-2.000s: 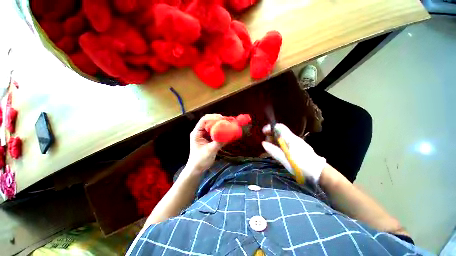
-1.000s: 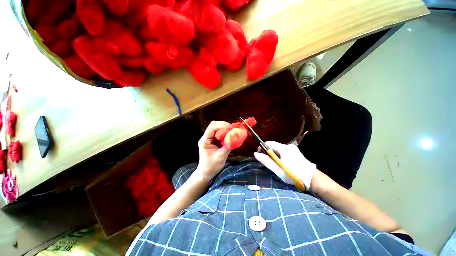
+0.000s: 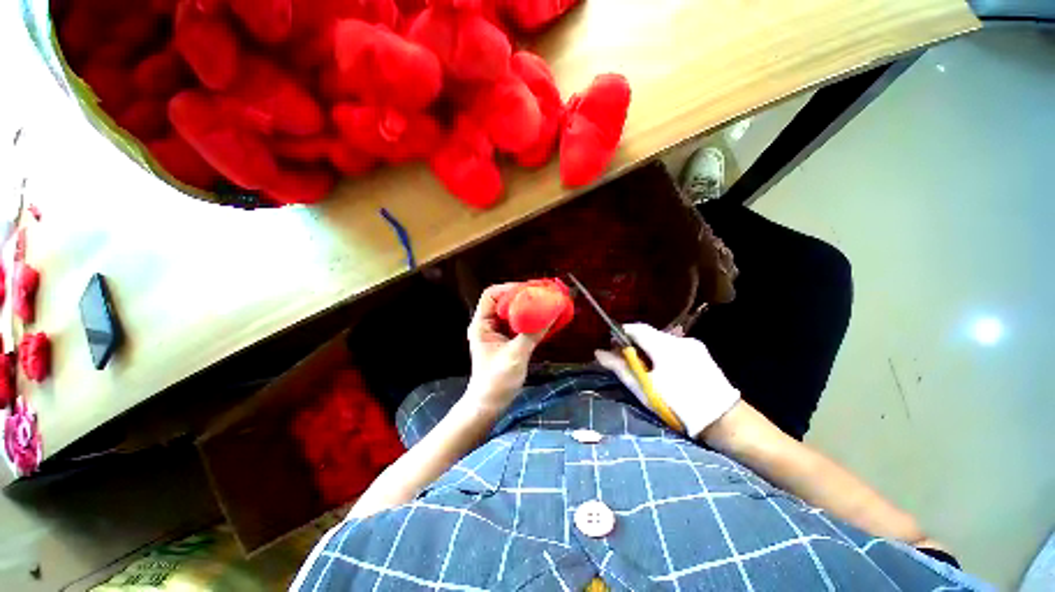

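My bare left hand (image 3: 498, 349) holds a bright red plush piece (image 3: 539, 308) by its left side, above my lap. My right hand (image 3: 683, 376), in a thin white glove, holds scissors (image 3: 650, 384) with yellow-orange handles. The blades point up and left, and their tip is just right of the plush piece's upper edge. Whether the tip touches the piece cannot be told. My left fingers partly hide the piece.
A heap of red plush pieces (image 3: 388, 69) lies on the wood-grain table (image 3: 740, 69). A blue string (image 3: 398, 237) and a phone (image 3: 100, 320) lie there too. Below are a dark brown bin (image 3: 714, 260) and a cardboard box (image 3: 249, 491) holding red pieces.
The scissors first came to the plush piece's upper right, and its small protruding red tip no longer shows there. The piece has turned slightly in my left hand.
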